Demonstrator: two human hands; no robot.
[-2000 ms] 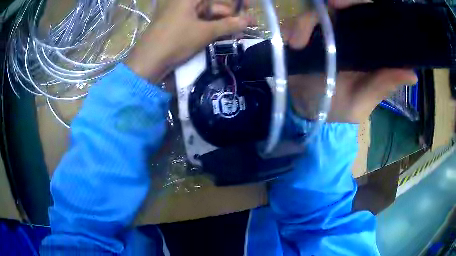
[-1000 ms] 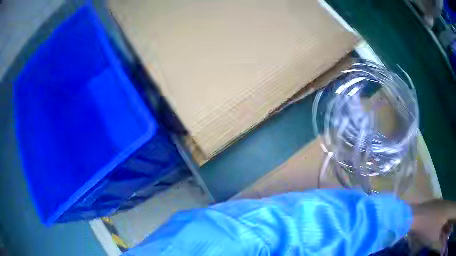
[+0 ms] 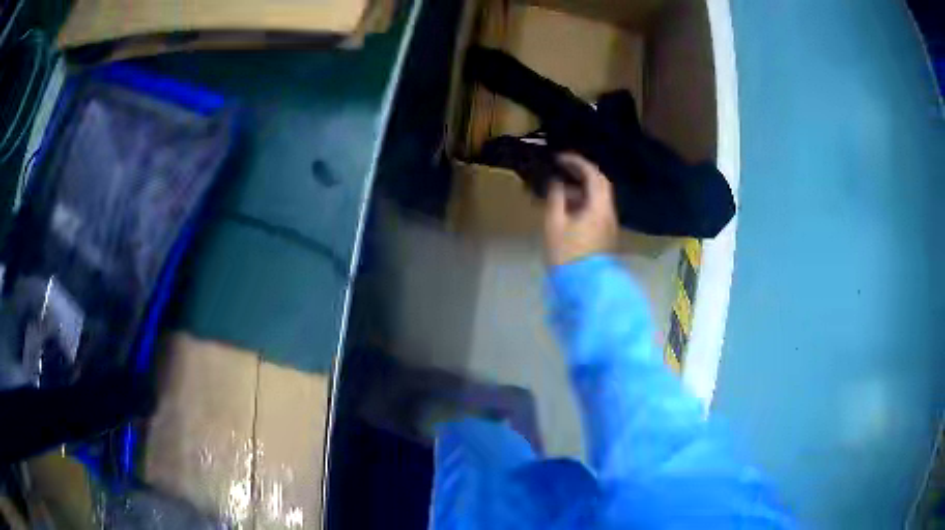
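Observation:
My right hand (image 3: 578, 215) is over an open cardboard box (image 3: 679, 52) at the upper middle. Its thumb and fingers are closed around part of a dark piece; blur hides the exact grip. Long black pieces (image 3: 663, 176) lie in the box beside and beyond the hand, one sticking out over the box's near right edge. I cannot tell whether the held piece is separate from them. My left hand is not in view.
A blue-edged tray (image 3: 181, 243) lies on the green bench (image 3: 280, 259) at left. Cardboard with shiny film (image 3: 212, 414) is nearer, with a thick black cylinder (image 3: 78, 414) beside it. Yellow-black tape (image 3: 681, 311) and a white edge border the blue-green floor (image 3: 829, 259) at right.
The view has swung from the work fixture to a blue bin and cable coil at left, then far right to the cardboard box. My right hand now reaches there.

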